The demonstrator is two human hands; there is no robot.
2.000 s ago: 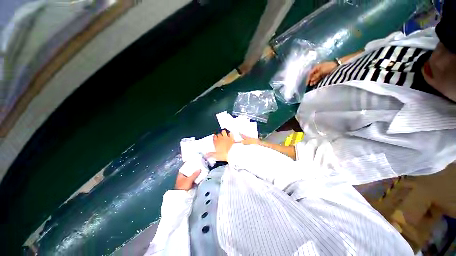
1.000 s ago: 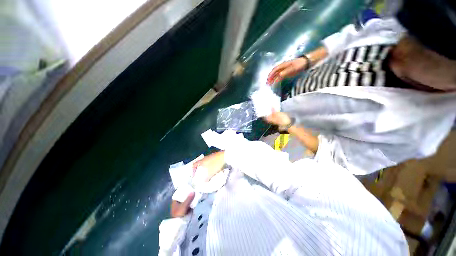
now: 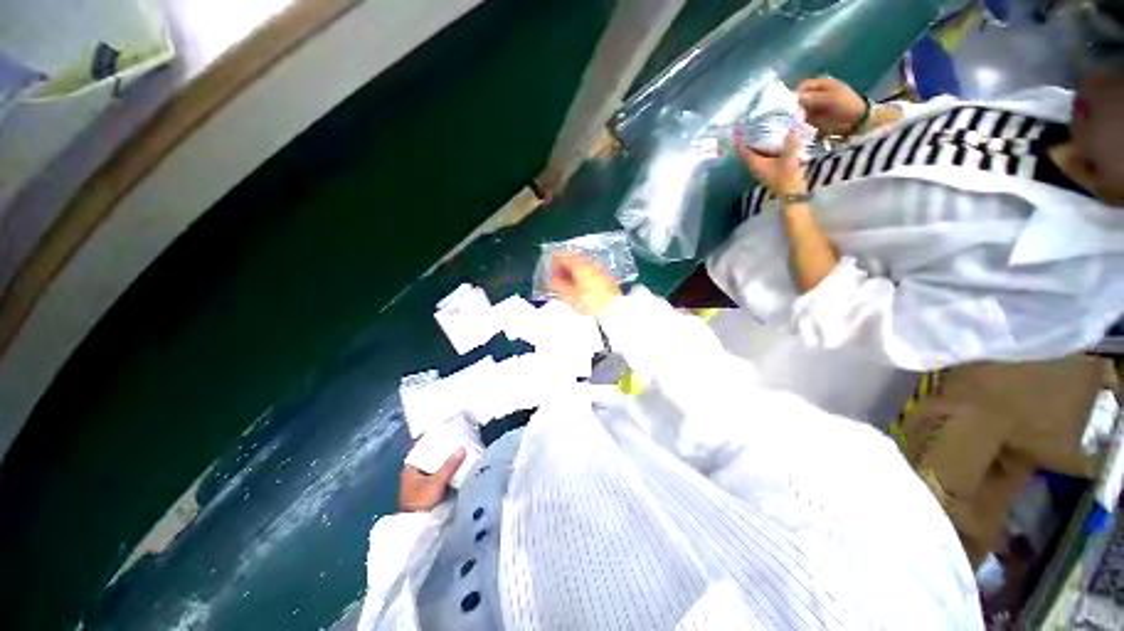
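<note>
White cards (image 3: 468, 392) lie in overlapping piles on the green bench in front of me, with more white cards (image 3: 468, 317) just above them. My left hand (image 3: 427, 482) holds a small stack of white cards (image 3: 445, 446) at the bench's near edge. My right hand (image 3: 583, 282) is at the clear plastic bag (image 3: 606, 250), over its lower left part. The fingertips are blurred against the bag, so I cannot tell whether they grip it.
A co-worker (image 3: 900, 247) in a white coat and striped top stands at the right, holding white cards (image 3: 775, 121). Another clear bag (image 3: 667, 197) lies near them. A raised shelf edge (image 3: 234, 148) curves across the upper left. Brown cardboard (image 3: 998, 419) is at the lower right.
My right hand has moved from the cards up and right to the clear bag. White cards now show uncovered on the bench. The co-worker's hands have lifted white cards away from the bench.
</note>
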